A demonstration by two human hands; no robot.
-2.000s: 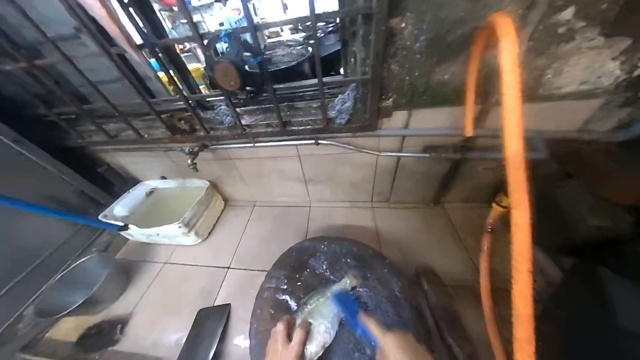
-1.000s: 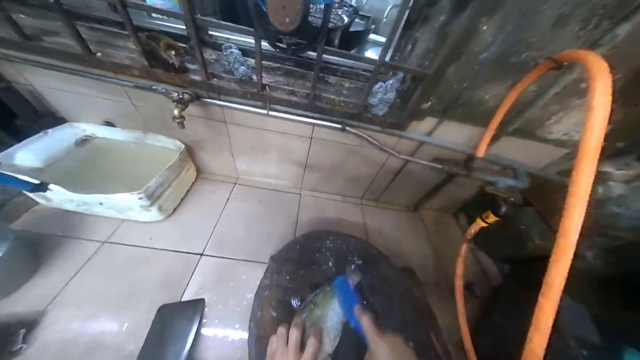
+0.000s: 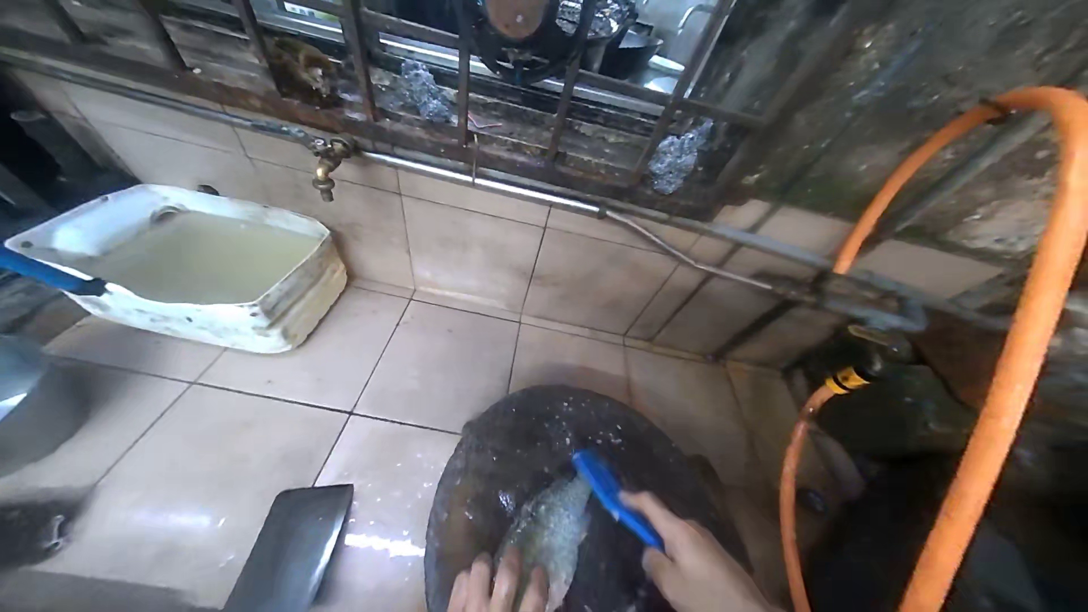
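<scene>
On a dark round chopping block [image 3: 484,476] lies a fish [image 3: 552,527], with small pale flecks scattered around it. The fingers of my left hand [image 3: 500,586] press on the fish's lower left part. My right hand [image 3: 693,552] grips a blue-handled tool [image 3: 614,500], perhaps a scaling brush; its far end is at the fish's upper right end, and its working face is hidden. A cleaver's broad dark blade [image 3: 293,544] rests on the tiles left of the block, its handle out of view.
A white plastic container [image 3: 280,327] of cloudy water stands at left, a blue handle [image 3: 51,274] over its rim. Near it is a metal basin [image 3: 38,408]. A brass tap [image 3: 325,170] juts from the wall pipe. An orange hose [image 3: 1003,374] loops at right. Window bars [image 3: 463,76] run above.
The view has swung and come nearer to the wall. My left hand stays on the fish, and the blue tool stays in my right hand at the fish.
</scene>
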